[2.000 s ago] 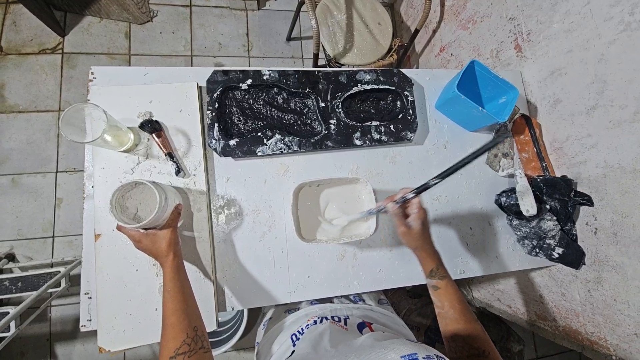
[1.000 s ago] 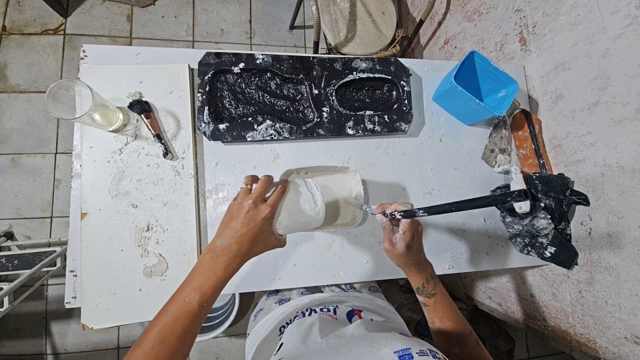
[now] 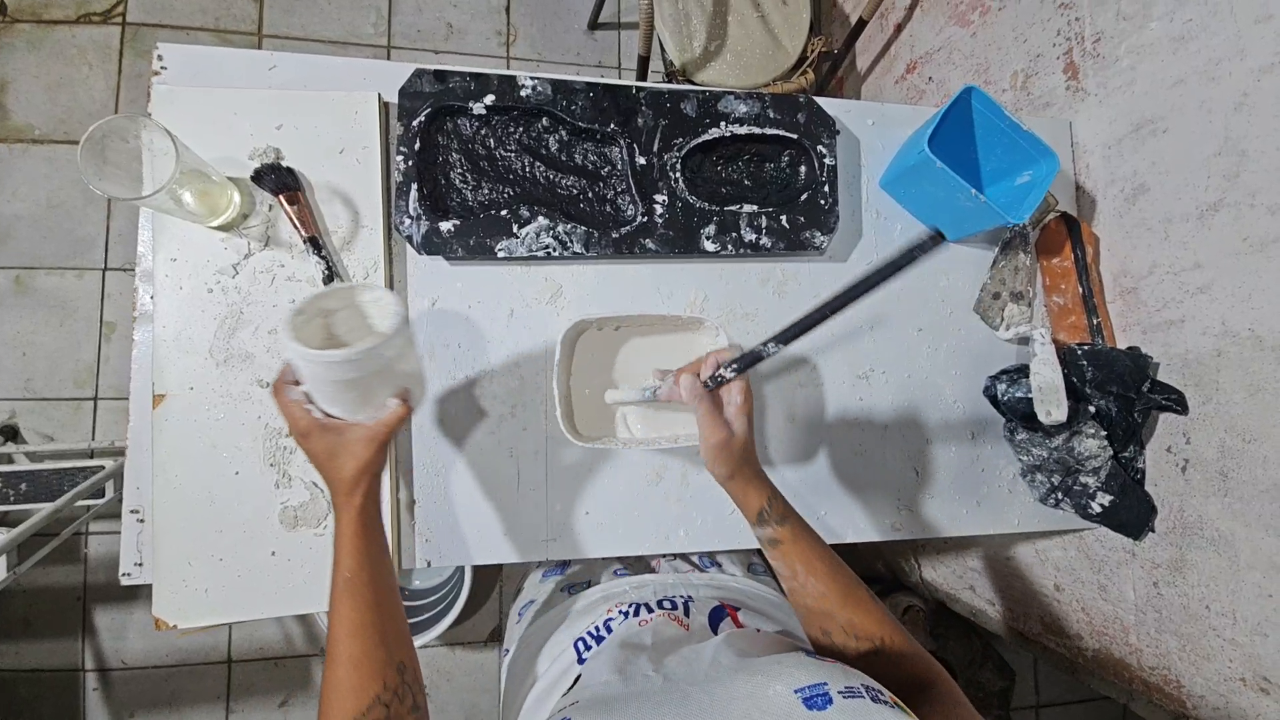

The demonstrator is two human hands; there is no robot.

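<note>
My left hand (image 3: 345,435) grips a white cylindrical tub (image 3: 355,355) by its lower part, above the board at left; pale material shows inside it. My right hand (image 3: 718,410) holds a long black-handled tool (image 3: 830,308) near its lower end. The tool's whitish tip lies in the creamy white mix of a rectangular plastic container (image 3: 562,385) at the table's middle. Behind it rests a black mould (image 3: 657,235) with two hollows, one long and curved, one oval, both shiny dark inside and edged with white residue.
On the left board (image 3: 230,400) are a glass with yellowish liquid (image 3: 205,195) and a brush (image 3: 297,215). At right stand a blue plastic container (image 3: 925,180), a scraper blade (image 3: 1005,280), an orange object (image 3: 1060,270) and crumpled black plastic (image 3: 1090,450). A wall borders the right side.
A second ago the tub was tipped over the rectangular container; now my left hand holds it upright, farther left. The tool's tip has moved from the container's right edge into the mix.
</note>
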